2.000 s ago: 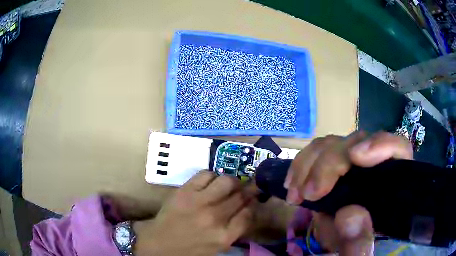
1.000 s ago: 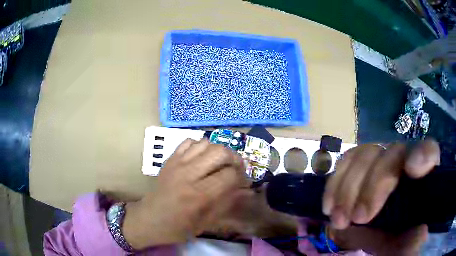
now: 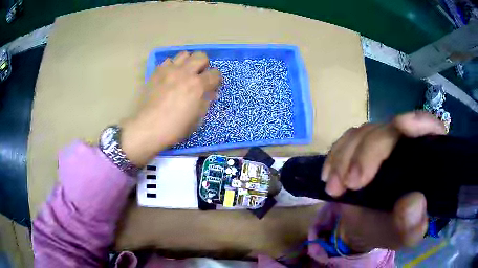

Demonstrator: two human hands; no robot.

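Observation:
My left hand (image 3: 181, 97) is over the left part of the blue screw tray (image 3: 305, 99), fingers bent down at the small silvery screws (image 3: 251, 99); whether it holds any is hidden. My right hand (image 3: 375, 162) grips the black electric screwdriver (image 3: 314, 177) sideways, its front end just right of the unit. The unit with its green circuit board (image 3: 214, 180), yellow block and metal contacts lies face up in the white fixture (image 3: 173, 183), with black pads around it.
The tray and fixture lie on a brown cardboard sheet (image 3: 89, 78) over a dark bench. Small units (image 3: 436, 104) stand beyond its right edge, and part of another (image 3: 5, 65) shows at the far left. A blue wrist cord (image 3: 335, 243) is at my right wrist.
My left hand has moved from the unit up and into the screw tray, uncovering the circuit board. My right hand still holds the screwdriver, now slightly higher in view.

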